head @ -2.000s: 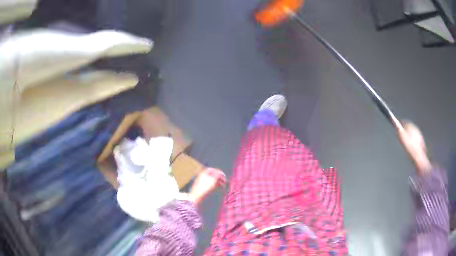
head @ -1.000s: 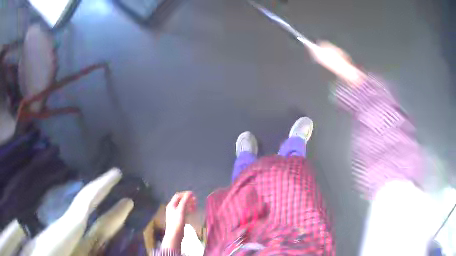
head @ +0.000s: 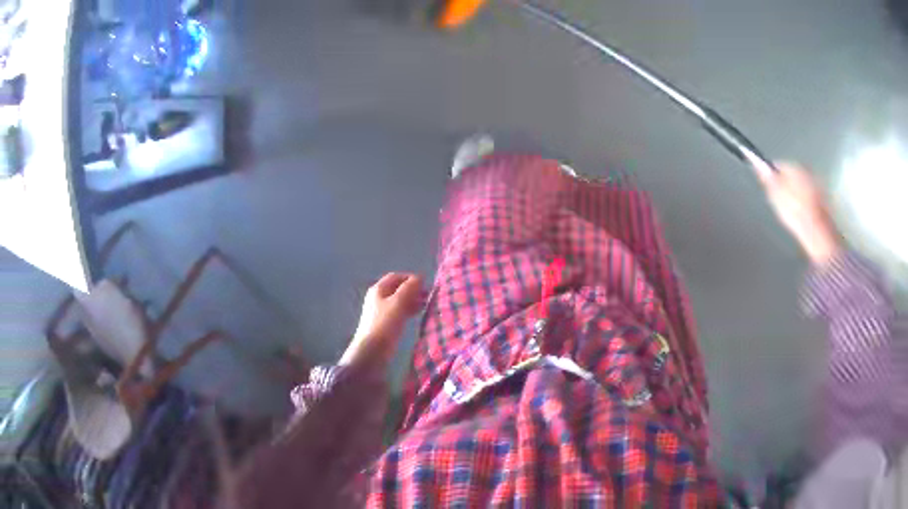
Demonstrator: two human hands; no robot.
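A broom (head: pixel 647 75) with a long thin silver handle and an orange head crosses the upper right; its head is cut off by the top edge. My right hand (head: pixel 798 204) is shut around the dark end of the handle at the right, arm stretched out. My left hand (head: pixel 390 298) hangs beside the apron with its fingers curled; nothing shows in it. The hands are far apart. The picture is somewhat blurred.
Grey floor (head: pixel 348 189) lies ahead. At the left are a white table edge (head: pixel 45 179), a sewing machine on a table (head: pixel 164 134) and brown-legged stools (head: pixel 164 348). Dark cloth (head: pixel 159 447) lies lower left. A checked apron (head: pixel 548 398) covers my front; one shoe (head: pixel 471 154) shows.
The view has moved forward past the cardboard box and pale forms; the table and machine have come in at the left. The orange broom head shows again at the top. My right hand still holds the handle.
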